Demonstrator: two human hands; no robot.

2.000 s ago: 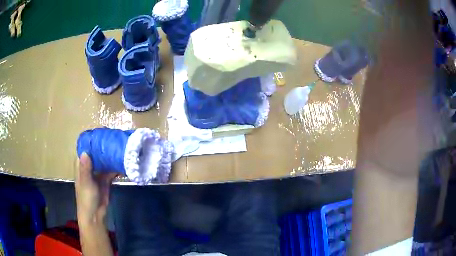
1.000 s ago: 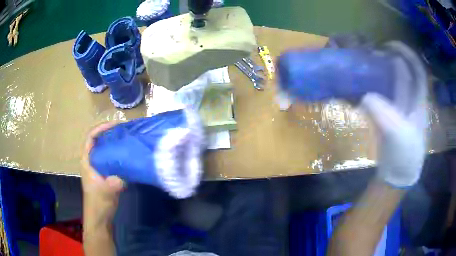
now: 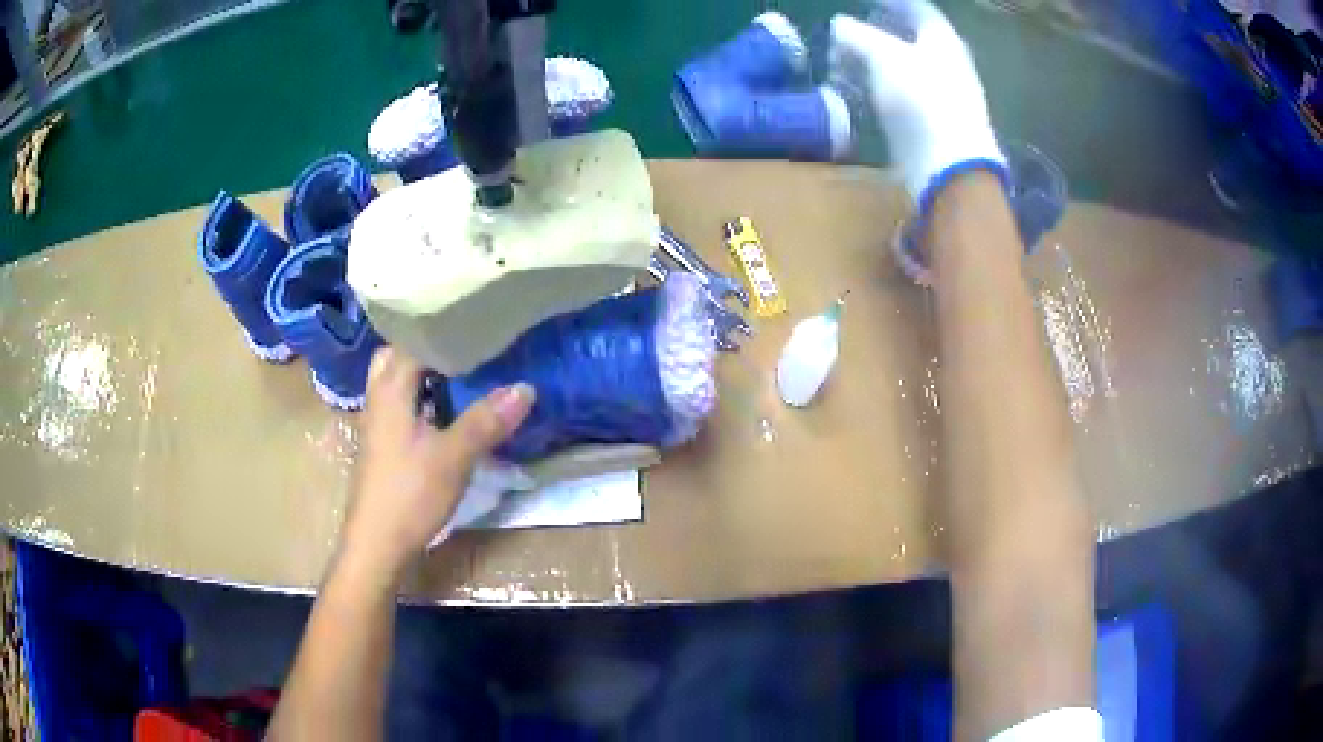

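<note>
My bare left hand [image 3: 414,457] holds a blue boot [image 3: 588,365] by its left end, under the cream press head [image 3: 501,247]. The boot lies on its side on the lower press pad [image 3: 592,463], its fluffy white end to the right. My gloved right hand [image 3: 921,102] is over the green surface, fingers apart and empty, just right of two blue boots [image 3: 766,121] lying on their sides. A white glue bottle [image 3: 808,360] lies on the table.
Several blue boots [image 3: 331,341] stand open on the left of the brown table [image 3: 131,420]. Another boot [image 3: 1037,196] is partly behind my right forearm. Wrenches [image 3: 704,265] and a yellow-handled tool [image 3: 755,265] lie right of the press. Fluffy-edged boots stand behind the press.
My left hand has moved its boot from the table's front onto the lower pad. My right hand has carried its boot to the green surface and let it go.
</note>
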